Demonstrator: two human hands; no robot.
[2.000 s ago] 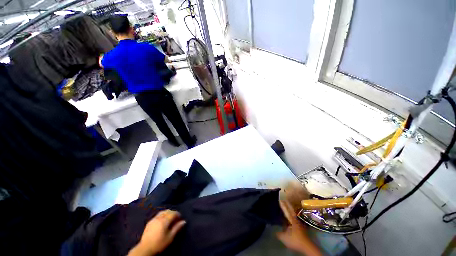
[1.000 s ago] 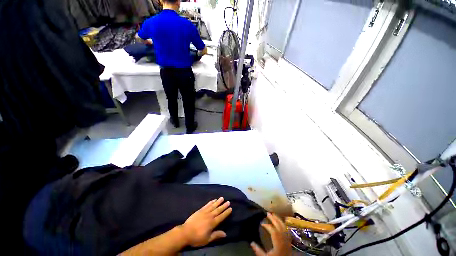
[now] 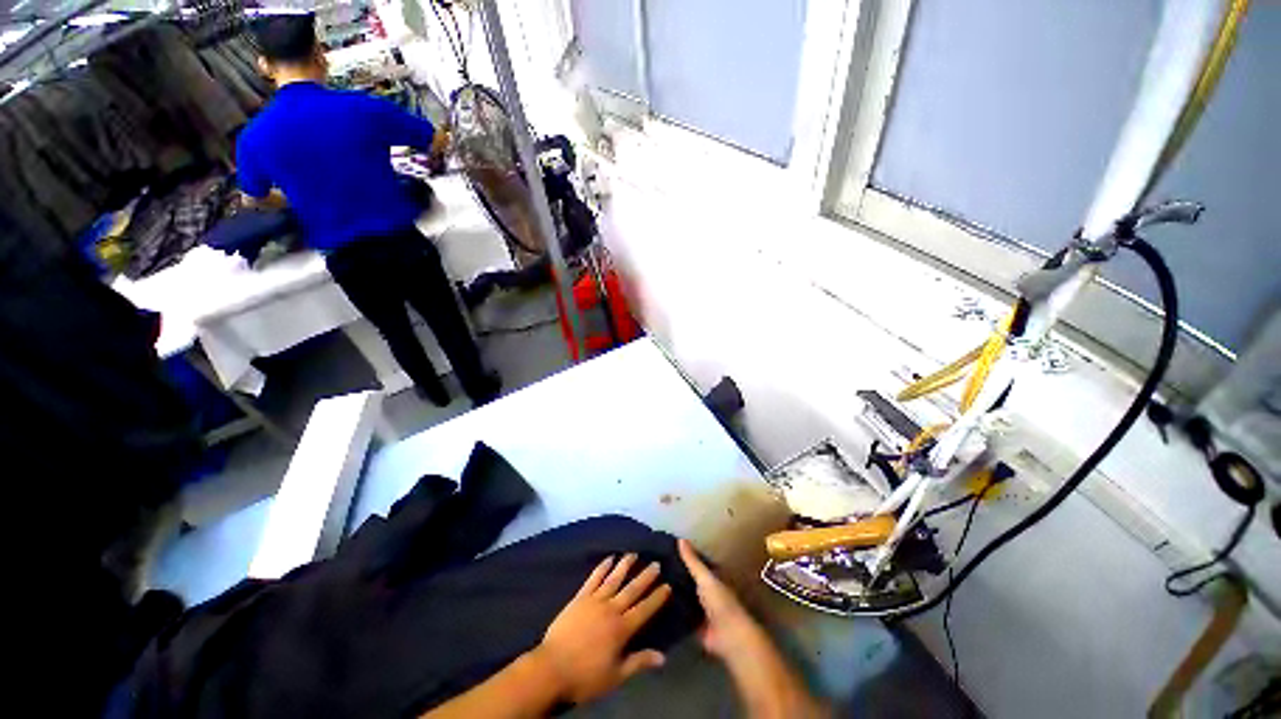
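A black garment (image 3: 422, 625) lies stretched over the padded board, its narrower end to the right. My left hand (image 3: 607, 632) lies flat on the cloth near that end, fingers spread. My right hand (image 3: 719, 611) is at the garment's right edge, seen side-on with its fingers along the edge; whether it grips cloth is hidden. The steam iron (image 3: 843, 562), with a yellow-orange handle, stands on its rest at the table's right edge, touched by neither hand. Part of the garment lies raised in dark folds (image 3: 485, 499) on the far side.
The pale blue table (image 3: 604, 436) has brown stains near the iron. A long white block (image 3: 320, 485) is at its far left. A black cable (image 3: 1110, 457) and yellow tube rise on the right. Dark garments hang at left. A person in blue (image 3: 337, 169) stands at a white-covered table beside a fan.
The view has swung, shifting the room in the picture. My right hand has turned from spread fingers to side-on at the garment's edge. My left hand stays flat on the cloth.
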